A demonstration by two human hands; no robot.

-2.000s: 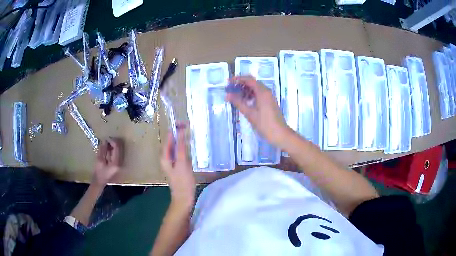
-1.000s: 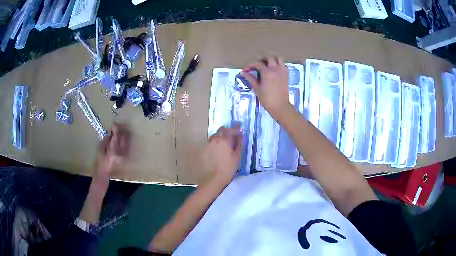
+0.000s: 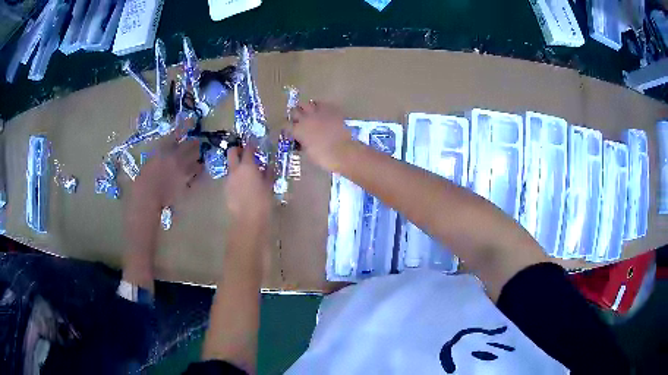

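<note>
A heap of bagged wands [image 3: 247, 95] with dark cables [image 3: 212, 137] lies on the cardboard left of centre. My left hand [image 3: 249, 176] is at the heap's lower right edge, fingertips on or beside the dark cable; its grip is unclear. My right hand [image 3: 318, 132] is at the upper end of a bagged wand [image 3: 283, 165]; the fingers cover that part, so a hold cannot be made out. The nearest blister tray [image 3: 344, 234] has a dark-outlined round piece [image 3: 382, 139] in its end recess and a long shiny item in its long recess.
More blister trays [image 3: 439, 190] stand in a row to the right. Another person's hand [image 3: 157, 176] reaches into the heap from the left. Small bagged pieces [image 3: 108, 183] and a bagged item [image 3: 36, 183] lie at left. White boxes [image 3: 138, 26] lie on the green strip beyond. A red bin [image 3: 619, 282] is at lower right.
Both my hands have moved left from the nearest tray to the heap. The round piece now sits in the tray's recess. The other person's hand has moved up into the heap.
</note>
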